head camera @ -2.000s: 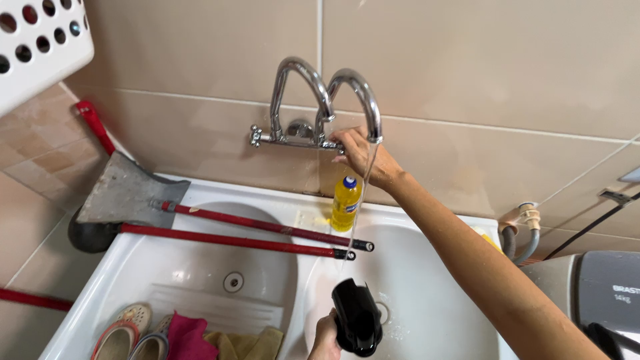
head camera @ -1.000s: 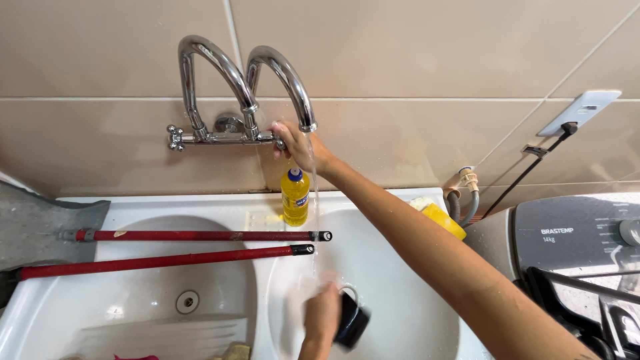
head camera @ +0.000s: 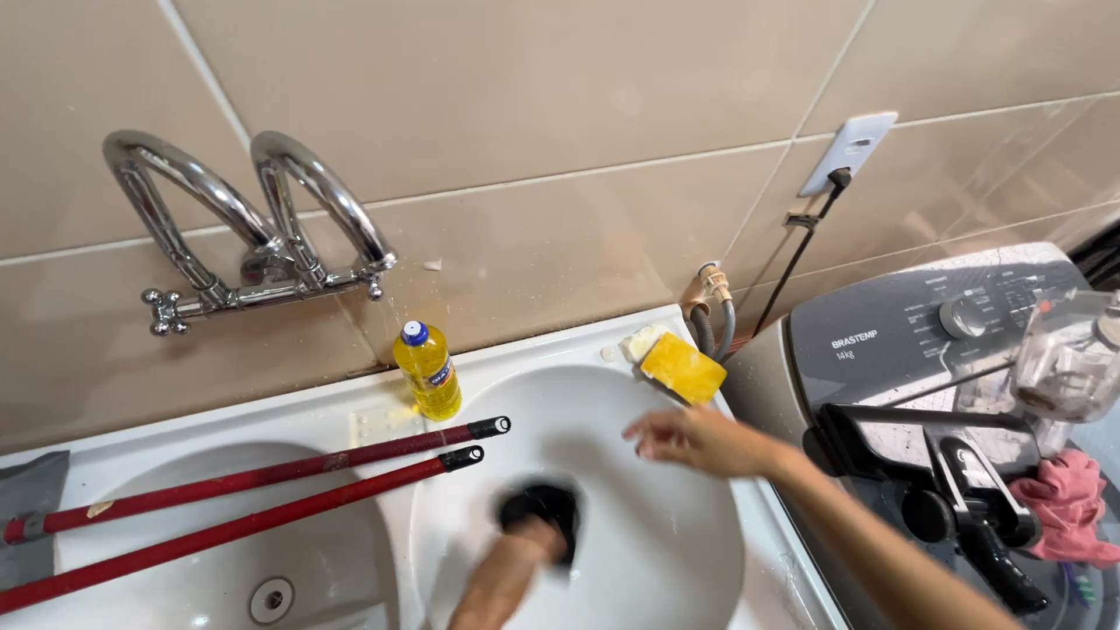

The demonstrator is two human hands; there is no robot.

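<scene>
My left hand (head camera: pixel 516 560) is closed on a black plastic part (head camera: pixel 547 516), blurred by motion, over the right basin (head camera: pixel 647 560) of a white double laundry sink. My right hand (head camera: pixel 678 437) hangs above the same basin's right side, fingers apart and holding nothing. It is nearest to a yellow sponge (head camera: pixel 685 367) on the sink's back right corner, beside a whitish lump (head camera: pixel 643 341). A chrome double-spout faucet (head camera: pixel 289 271) is mounted on the tiled wall. Below it, a bottle of yellow liquid (head camera: pixel 429 376) stands on the rim.
Two red handles (head camera: pixel 262 472) (head camera: pixel 254 525) lie across the left basin and divider, a grey dustpan (head camera: pixel 31 499) at their far end. At right, a washing machine (head camera: pixel 866 315) carries a black vacuum head (head camera: pixel 945 455), a clear container (head camera: pixel 1067 359) and a pink cloth (head camera: pixel 1067 507).
My right hand has let go of the faucet handle and moved right, over the basin. The thin stream of water from the spout is no longer seen. The view has shifted to the right.
</scene>
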